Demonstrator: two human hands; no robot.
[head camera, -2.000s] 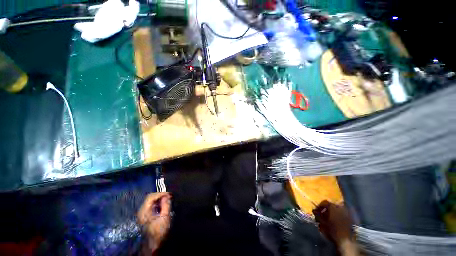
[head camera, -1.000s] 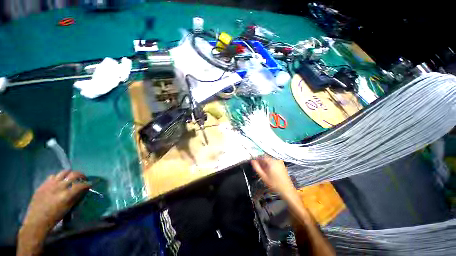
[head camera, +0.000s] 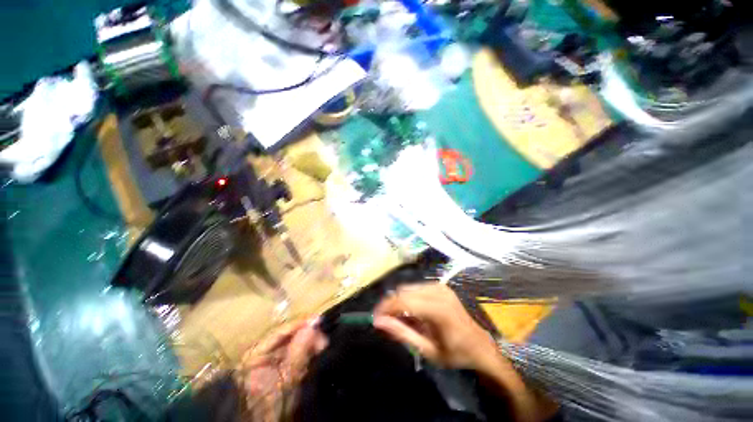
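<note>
The view is blurred. My left hand (head camera: 285, 363) is at the bench's front edge, fingers bent, with a small pale spot at its fingertips; what it holds cannot be made out. My right hand (head camera: 433, 321) is a little to its right, fingers pinched at a small green sliver, a circuit board (head camera: 357, 318), which lies between the two hands. The soldering iron (head camera: 285, 239) points down above and left of the hands, not touching them. The white cable bundle (head camera: 450, 218) fans out above my right hand and runs off right.
The black fume fan (head camera: 186, 251) stands left of the iron on the tan board (head camera: 235, 317). Orange-red scissors (head camera: 454, 167) lie right of the bundle's green ends. A round cardboard piece (head camera: 528, 115), a tape roll (head camera: 337, 109) and a white cloth (head camera: 51, 124) lie farther back.
My left hand has come from the far left to the middle, near my right hand. My right hand is lower, with the green sliver now showing at its fingers. The camera view has moved closer and tilted.
</note>
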